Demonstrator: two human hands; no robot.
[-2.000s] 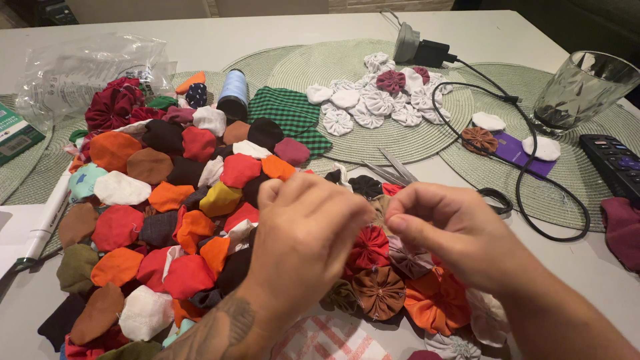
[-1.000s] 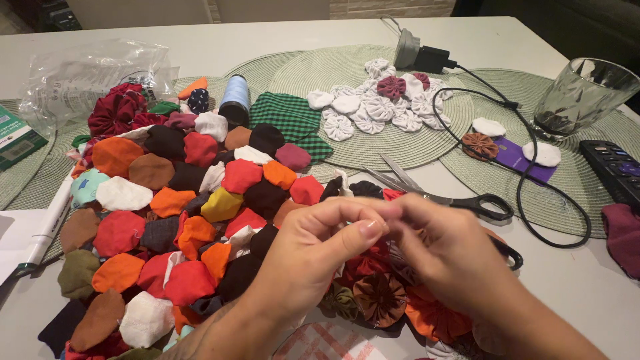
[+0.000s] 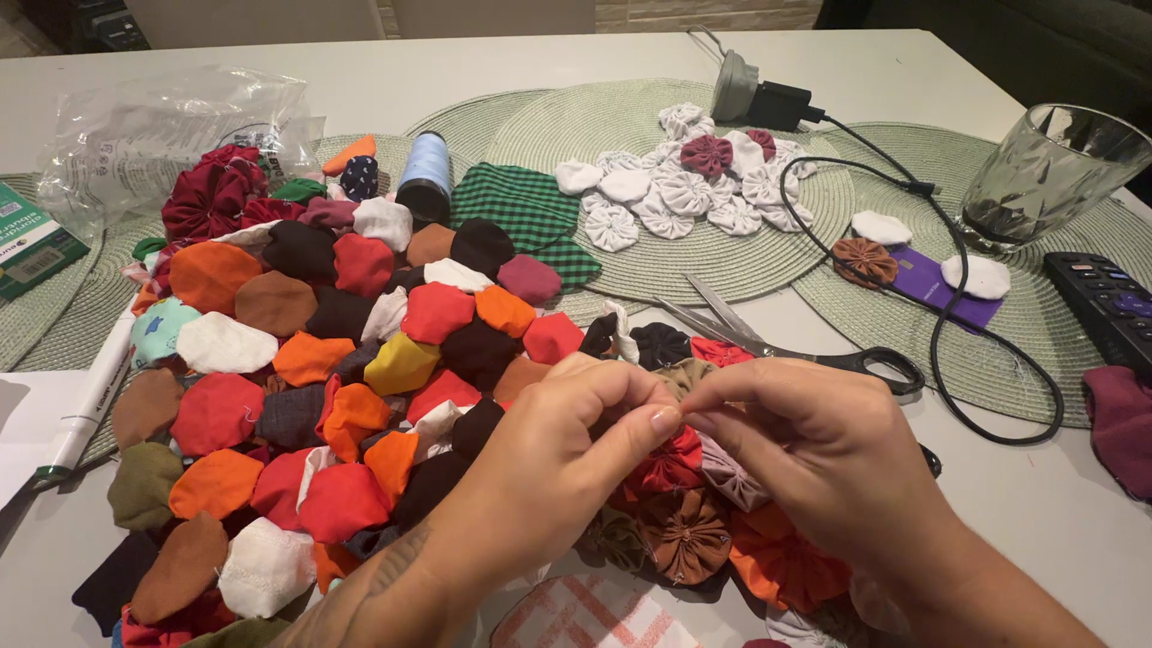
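My left hand (image 3: 576, 441) and my right hand (image 3: 801, 441) meet at their fingertips, thumbs against forefingers, over a pile of gathered fabric yo-yos. What they pinch is too small to make out. Below them are a brown fabric yo-yo (image 3: 684, 535), an orange fabric yo-yo (image 3: 787, 556) and a red one. A large mass of joined fabric yo-yos (image 3: 346, 499) in many colours, smooth sides up, spreads to the left. Black-handled scissors (image 3: 810, 354) lie partly open just beyond my right hand. A spool of light blue thread (image 3: 426, 171) stands behind the mass.
White fabric yo-yos (image 3: 684, 193) lie on a round woven placemat (image 3: 558, 108). At the right are a black cable (image 3: 936, 360), a tilted-looking glass (image 3: 1044, 180), a purple card (image 3: 936, 288) and a remote control (image 3: 1102, 306). A plastic bag (image 3: 171, 135) and a marker (image 3: 90, 396) lie left.
My hands were apart two seconds ago, then came together; now their fingertips touch. The scissors, more hidden earlier, show more fully.
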